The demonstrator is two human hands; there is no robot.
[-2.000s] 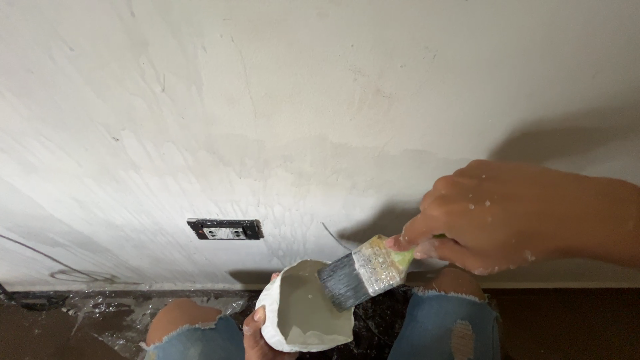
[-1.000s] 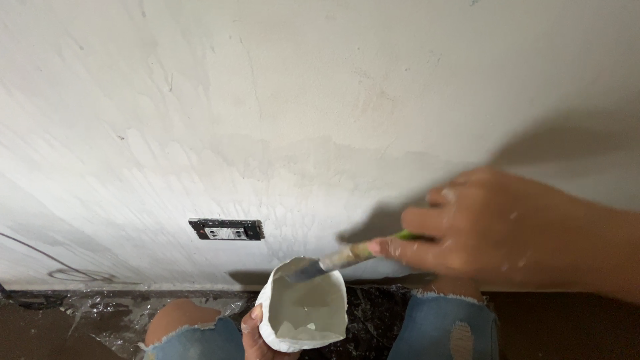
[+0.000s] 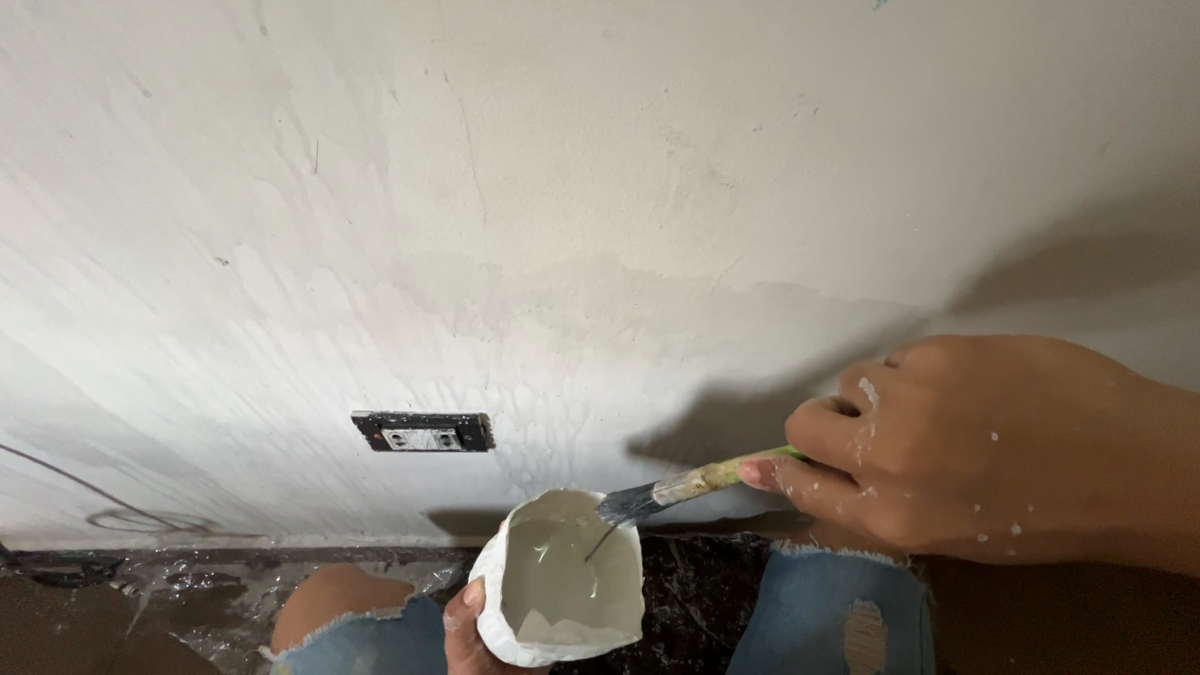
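Observation:
My left hand (image 3: 469,623) grips a white plastic container (image 3: 492,614) with an uneven cut rim from its lower left side. Thin whitish liquid (image 3: 553,581) lies inside it. My right hand (image 3: 928,450), flecked with white, holds a paintbrush (image 3: 694,483) by its green handle. The dark bristles rest at the container's right rim, and a thin dark strand hangs from them over the liquid. Behind stands a pale wall (image 3: 656,206) with damp streaks and runs. A black-framed electrical outlet (image 3: 422,433), spattered with white, is set in it above and left of the container.
A thin wire (image 3: 94,487) loops against the lower wall at the left. Clear plastic sheeting (image 3: 197,600) covers part of the dark floor along the wall's foot. My knees, in torn blue jeans (image 3: 825,619), stand on either side of the container.
The brush has turned from broad side to narrow edge in my right hand. Its bristles have shifted from inside the container to the right rim since a second ago. My left hand still holds the container.

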